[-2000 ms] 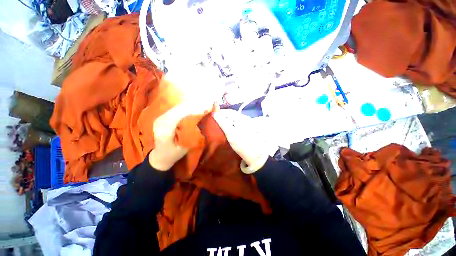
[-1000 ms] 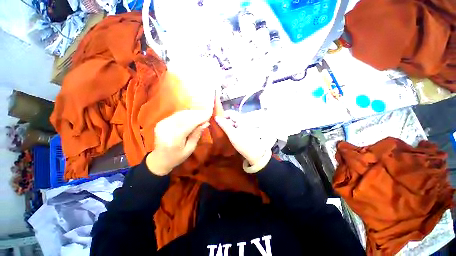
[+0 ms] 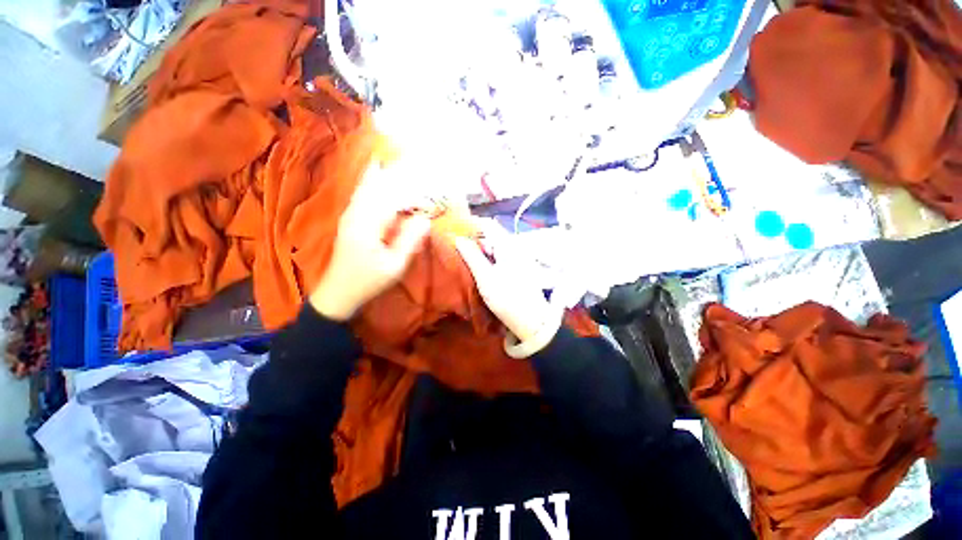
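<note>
My left hand holds rust-orange cloth between its fingers at the table's front edge. My right hand is close beside it, its fingers on the same cloth. The cloth hangs from my hands down onto my lap. The white overlock machine with its blue control panel stands just beyond my hands. Strong glare hides the needle area and parts of my fingers.
An orange heap lies at left, another at upper right, and a crumpled one at lower right. Blue discs and a small blue-handled tool are on the white table. Pale grey-lilac cloth is at lower left.
The view has shifted slightly. My left hand has moved up, and its fingers now fold around the cloth. My right hand stays close by on the cloth.
</note>
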